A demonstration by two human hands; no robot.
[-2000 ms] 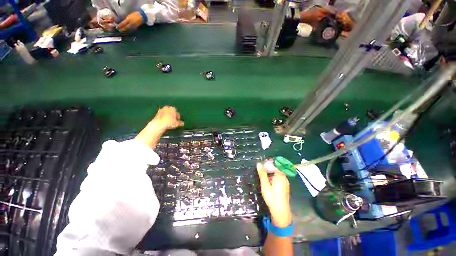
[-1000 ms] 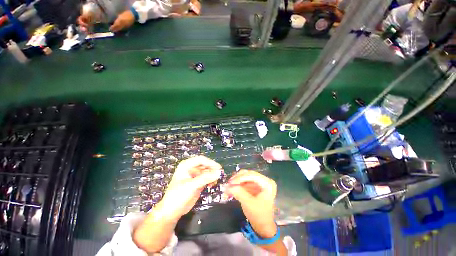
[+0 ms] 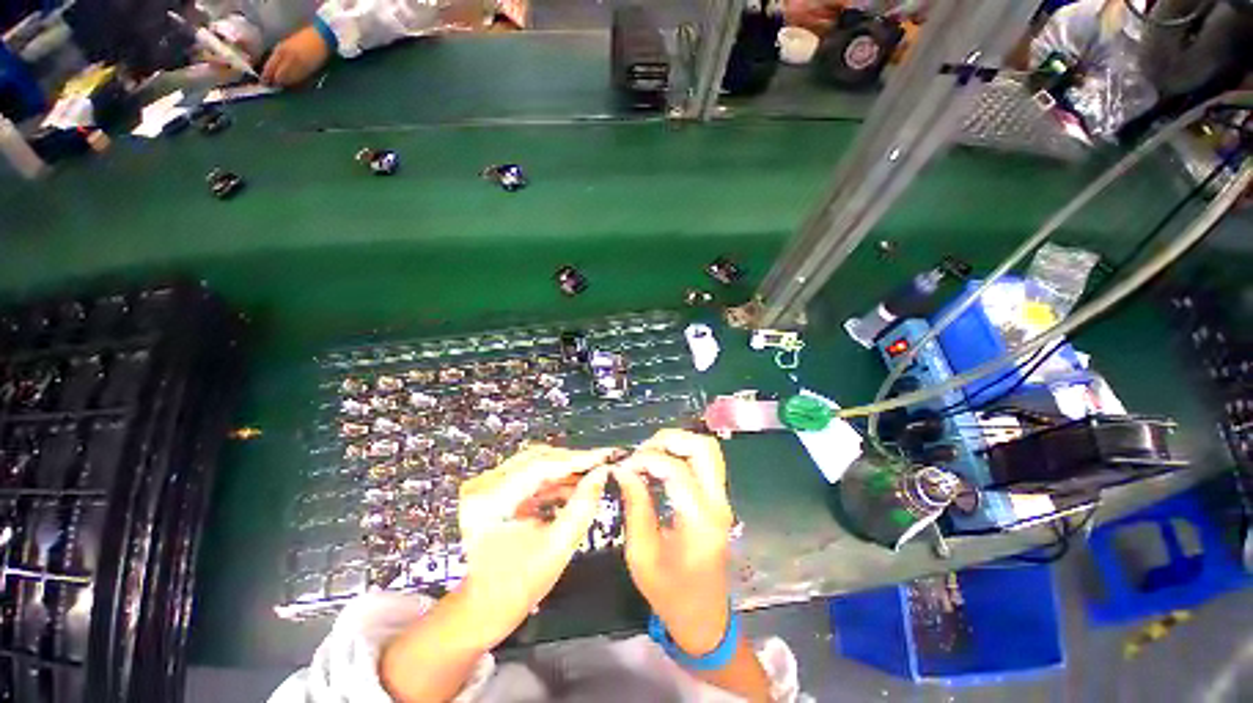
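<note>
My left hand (image 3: 529,529) and my right hand (image 3: 676,529), with a blue wrist strap (image 3: 698,643), are over the near part of the clear tray (image 3: 305,607). Their thumbs and fingertips meet around a tiny dark part (image 3: 617,462), mostly hidden by the fingers. The tray holds rows of small metallic parts (image 3: 412,398). Two larger dark subassemblies (image 3: 607,374) sit in its far right part. The pinkish syringe (image 3: 742,415) with a green cap (image 3: 808,412) lies just right of the tray, its tip at the tray's edge.
Black stacked trays (image 3: 96,481) stand at left. A green belt (image 3: 344,227) runs beyond, with several subassemblies (image 3: 509,176). A slanting metal post (image 3: 879,165), blue box (image 3: 934,392) and pale hose (image 3: 1058,330) are at right. A blue bin (image 3: 948,625) is below. A worker's hand (image 3: 296,55) is opposite.
My right hand has let go of the syringe, now lying down. My left hand has come back from the belt's edge, and both hands have met over the tray. The view has shifted slightly.
</note>
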